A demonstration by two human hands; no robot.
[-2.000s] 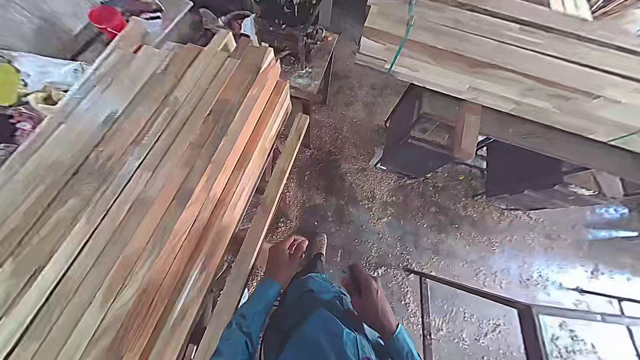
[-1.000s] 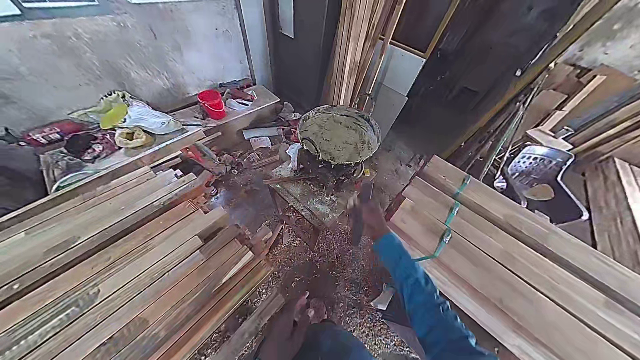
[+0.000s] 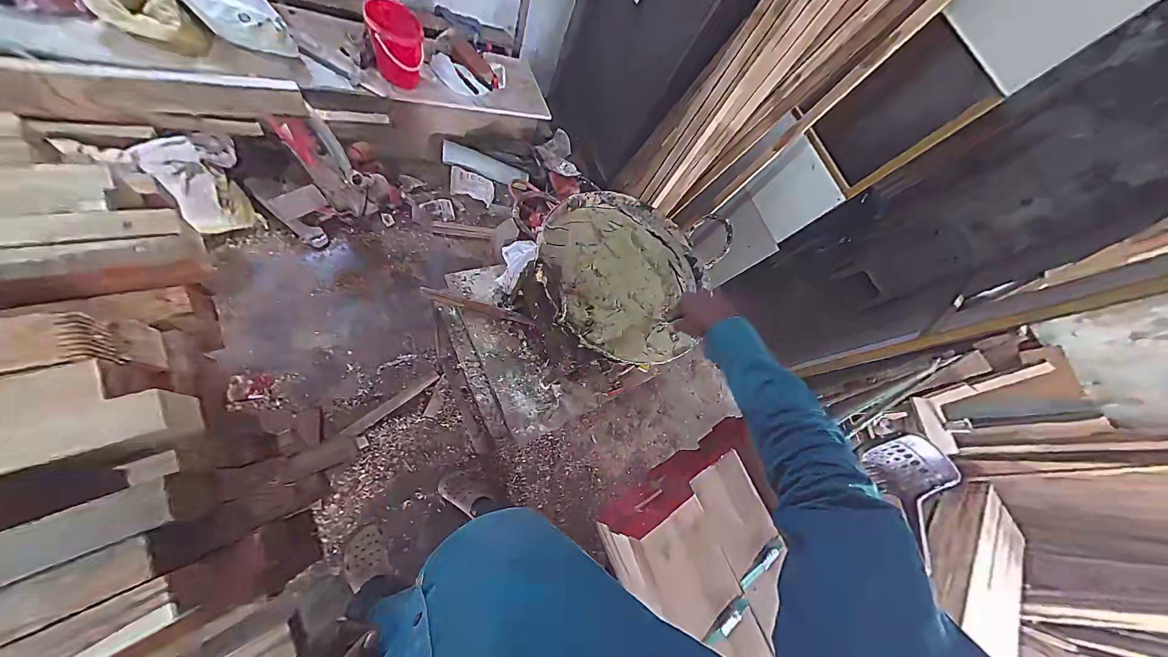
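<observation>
My right hand [image 3: 703, 313] reaches out to the right rim of a round metal pan [image 3: 625, 274] with a pale, lumpy, paste-like filling. Its fingers are partly hidden and blurred, so whether they grip the rim is unclear. The pan has a loop handle on its upper right side and rests at the far part of a low, stained board-topped stand [image 3: 538, 392]. My left hand [image 3: 358, 636] shows only as a dark, blurred part at the bottom edge, beside my blue clothing; its fingers cannot be made out.
Stacked boards [image 3: 82, 411] line the left side. Another strapped board stack [image 3: 721, 538] lies beneath my right arm. A red bucket [image 3: 394, 44] stands on a bench at the back. Long timber strips [image 3: 776, 91] lean behind the pan. A perforated plastic chair [image 3: 911, 465] is at right.
I have come closer to the pan, and the view has turned strongly. My right hand, short of the pan one second ago, is now at its rim.
</observation>
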